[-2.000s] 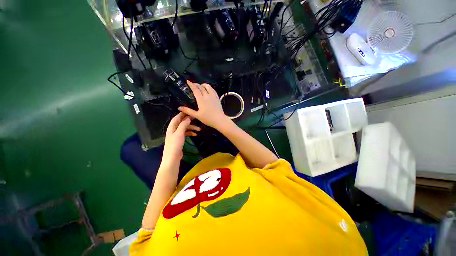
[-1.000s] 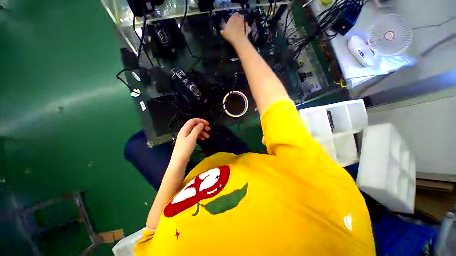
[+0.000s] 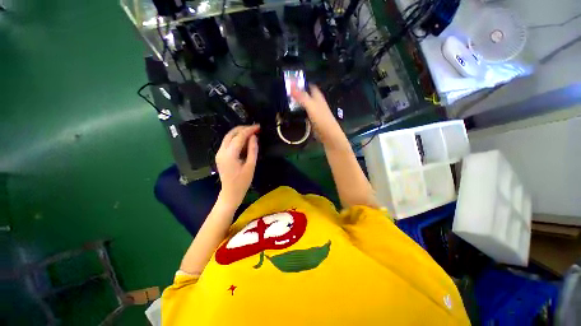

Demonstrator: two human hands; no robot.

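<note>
My right hand [image 3: 308,100] is blurred and holds a black camcorder [image 3: 294,79] with a bright screen or reflective face above the pale tape ring [image 3: 294,132]. My left hand [image 3: 237,153] is near the bench's front edge, fingers curled together; whether it pinches something small cannot be seen. Another black camcorder [image 3: 227,100] lies on the dark bench up and left of the tape ring, touched by neither hand.
Clear shelves [image 3: 245,11] with camcorders and hanging cables stand at the back. A white foam tray [image 3: 408,175] and a second foam block [image 3: 494,207] are at the right. A desk fan [image 3: 497,36] and a white mouse-shaped device [image 3: 459,56] stand on the side table.
My right hand first left the bench camcorder for the shelf, then came back with another camcorder. My left hand has moved up slightly. The first camcorder stays on the bench.
</note>
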